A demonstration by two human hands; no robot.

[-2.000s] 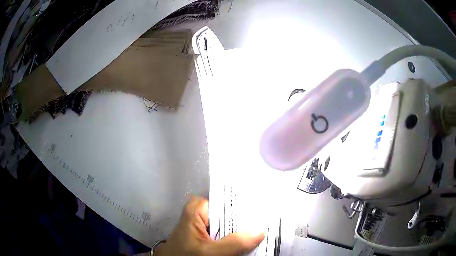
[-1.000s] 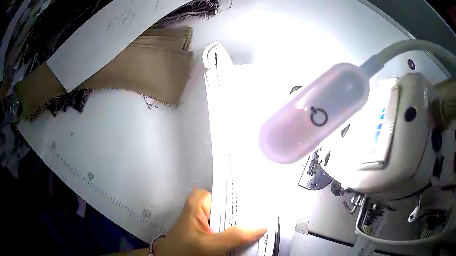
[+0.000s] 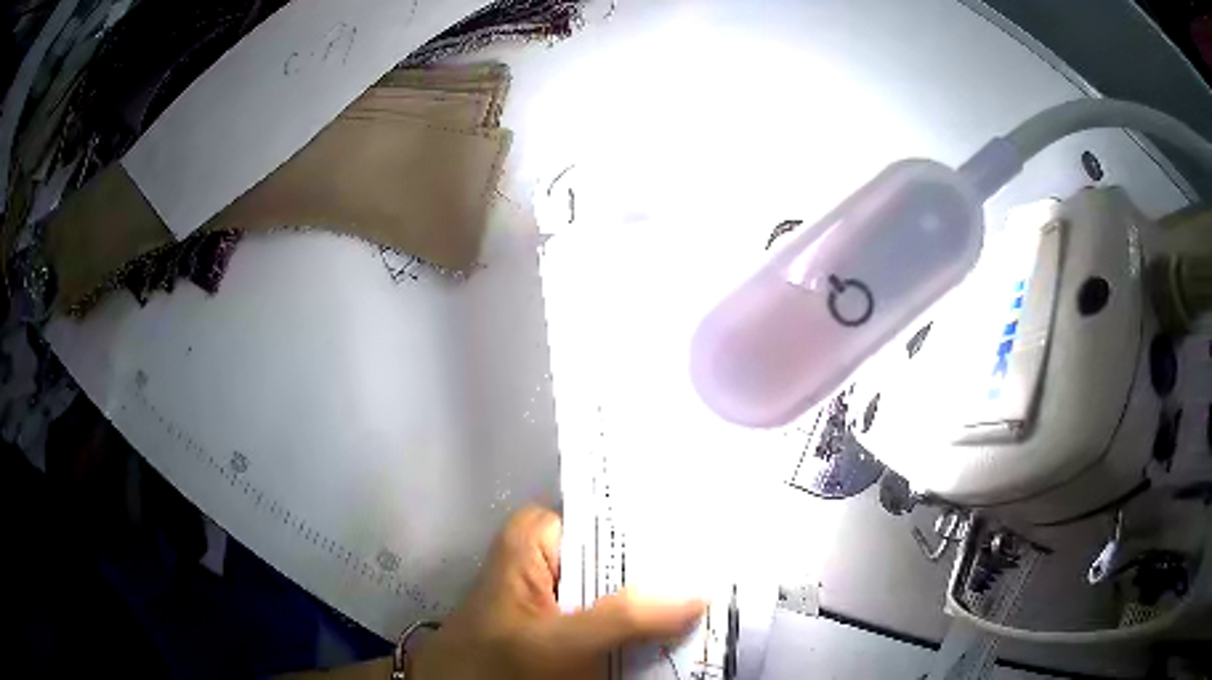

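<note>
White strips (image 3: 585, 492) with dark parallel lines run away from me up the middle of the table. Glare washes out their far end. My left hand (image 3: 538, 604) is at the bottom centre, with a bracelet at its wrist. It grips the near part of the strips, its thumb lying across the top and its other fingers mostly hidden at the left edge. A dark narrow thing, perhaps a scissor blade (image 3: 732, 631), shows just right of the thumb tip. My right hand is not in view.
A sewing lamp (image 3: 837, 292) hangs before the machine head (image 3: 1063, 359) on the right. Beige fabric pieces (image 3: 386, 173), dark frayed pieces (image 3: 200, 262) and a white sheet (image 3: 286, 100) with handwriting lie at upper left. Ruler markings (image 3: 312, 531) follow the table's near left edge.
The strips' far end has shifted down the view towards me and is fainter in the glare. My left hand keeps its grip in nearly the same place.
</note>
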